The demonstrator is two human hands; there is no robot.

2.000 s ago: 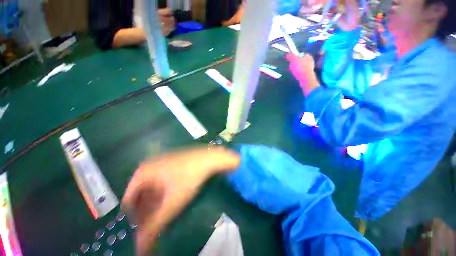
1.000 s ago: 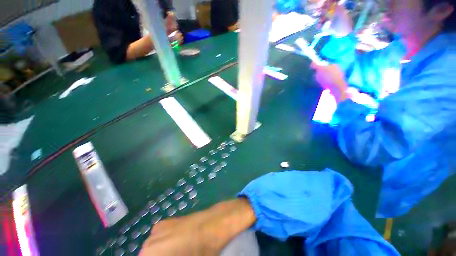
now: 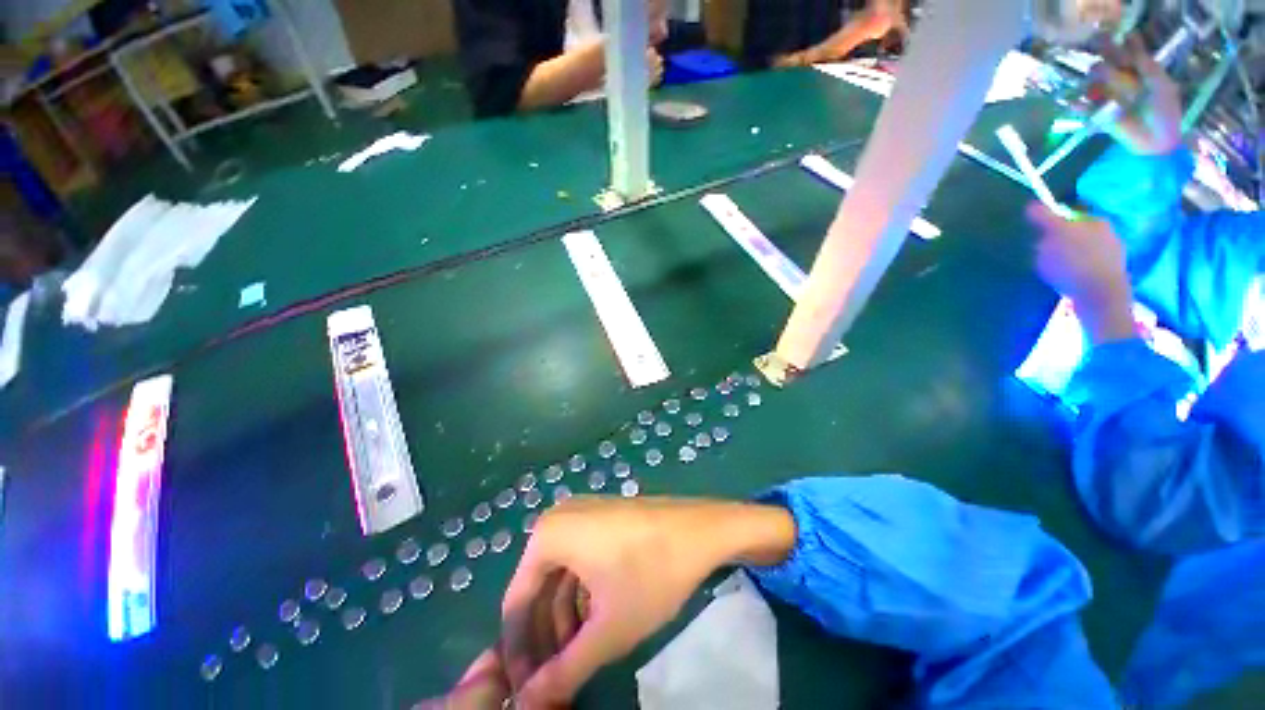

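Observation:
Small round metal discs (image 3: 408, 552) lie in slanting rows on the dark green surface. My right hand (image 3: 611, 583) is just below the rows, fingers curled and thumb and fingertips close together at the bottom edge. My left hand (image 3: 479, 684) shows only as fingertips, cut off by the bottom edge, meeting the right fingertips. Whether anything is pinched between them cannot be made out. A white housing (image 3: 372, 423) with dark print and a round detail lies beyond the discs. Another white housing (image 3: 139, 506), tinted by glare, lies at the far left.
More white housings (image 3: 615, 308) lie behind the discs. A pale sheet (image 3: 715, 652) is beside my right wrist. Frame posts (image 3: 888, 194) stand on the surface. A worker in blue (image 3: 1179, 430) holds a white strip at right; others sit across. White crumpled sheets (image 3: 146, 261) lie far left.
The view has swung left, so things sit further right. My right hand has moved off the disc rows to their near side, uncovering them. My left fingertips have come into view.

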